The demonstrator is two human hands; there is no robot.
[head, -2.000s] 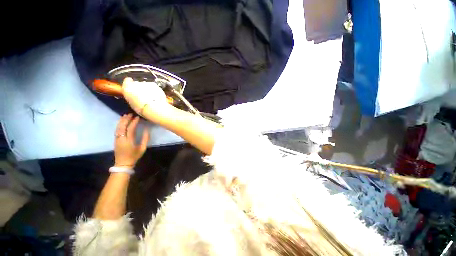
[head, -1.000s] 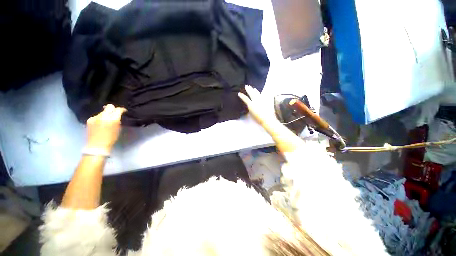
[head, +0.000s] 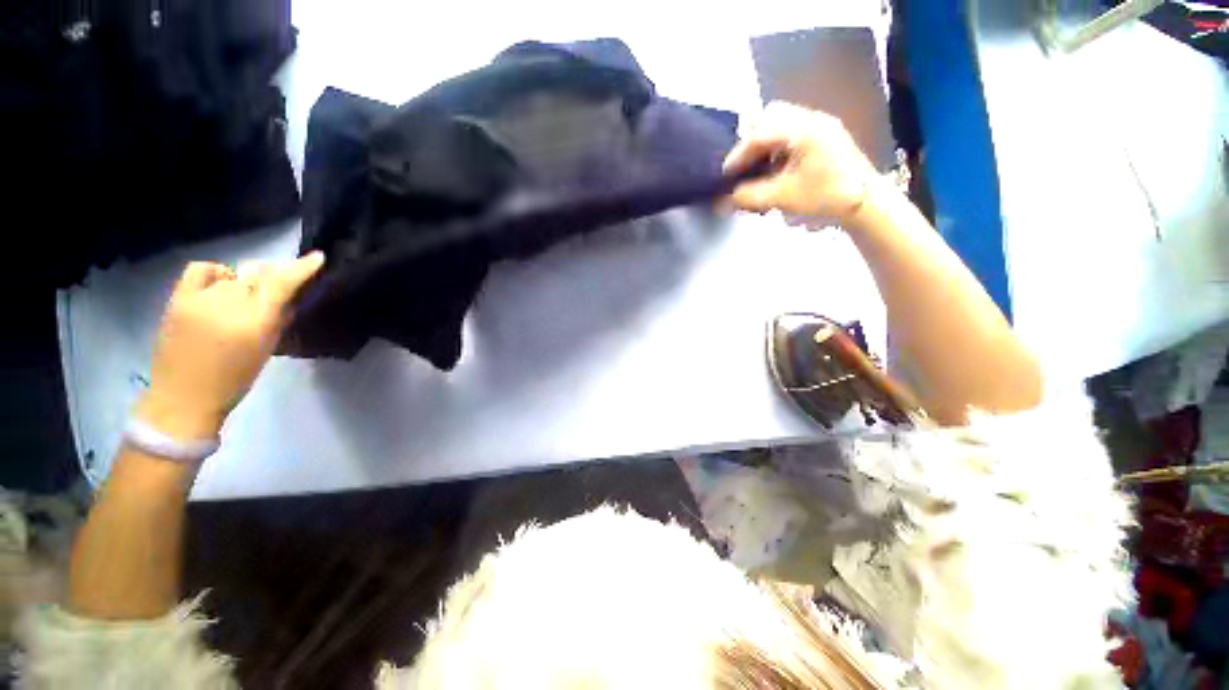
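Note:
The dark garment (head: 458, 175) is held up over the white pressing table, stretched between my two hands, with a dark part hanging below its edge. My left hand (head: 227, 330) is closed on its left end. My right hand (head: 805, 165) grips its right end with fingers and thumb. The steam iron (head: 817, 369) rests at the table's right front corner, its handle pointing back towards my right forearm, which partly covers it.
A dark pile of garments (head: 135, 148) lies at the left. The brown-grey iron rest pad (head: 829, 81) lies at the table's back right. The white table cover (head: 593, 364) ends near my body. A second white table (head: 1105, 202) with a blue edge stands at the right.
My right hand has let go of the iron, which now stands at the right. Both hands have taken hold of the garment and lifted its near edge, stretching it sideways.

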